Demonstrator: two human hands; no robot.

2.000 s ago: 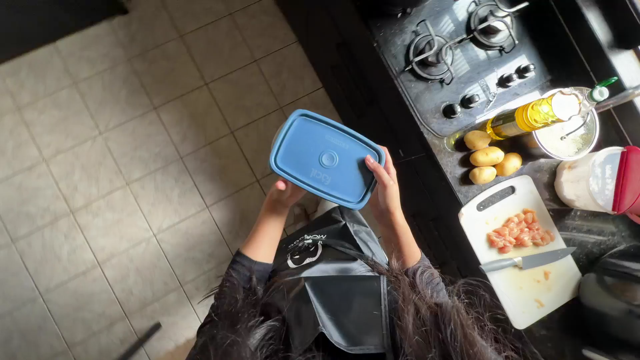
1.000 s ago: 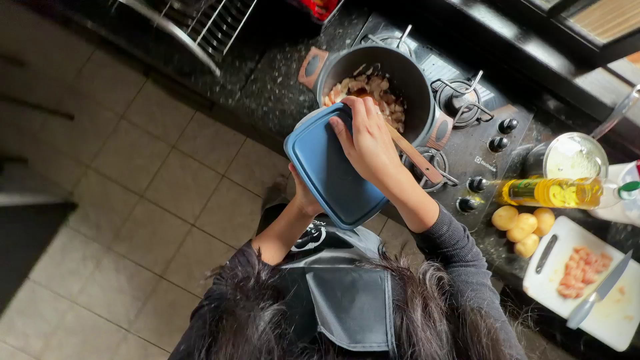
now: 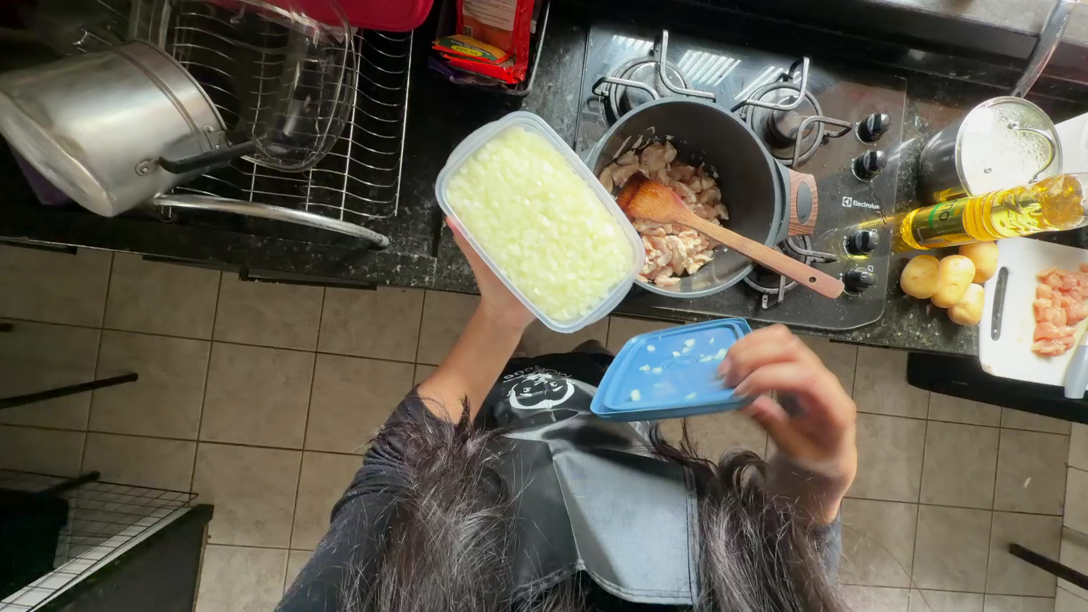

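My left hand (image 3: 493, 285) holds a clear plastic container (image 3: 625, 293) from beneath, full of finely chopped pale onion (image 3: 540, 223), at the near left side of the pot. The fingers of my right hand (image 3: 795, 412) grip the edge of a blue plastic lid (image 3: 680, 374), its underside up with small pale bits stuck to it. On the stove stands a dark pot (image 3: 756, 195) with cut pieces of meat (image 3: 671, 255) inside. A wooden spatula (image 3: 748, 242) rests in it, its handle across the rim.
A dish rack (image 3: 374, 127) with a metal pot (image 3: 110, 127) and glassware is at the left. Red packets (image 3: 493, 38) lie behind. Right of the cooktop (image 3: 850, 93) are an oil bottle (image 3: 977, 217), potatoes (image 3: 954, 276), a lidded steel pot (image 3: 1007, 144) and a white cutting board (image 3: 1007, 353) with raw meat.
The lid has come off the container and is now in my right hand, uncovering the chopped onion. The view has shifted from the floor and counter's right end to the stove.
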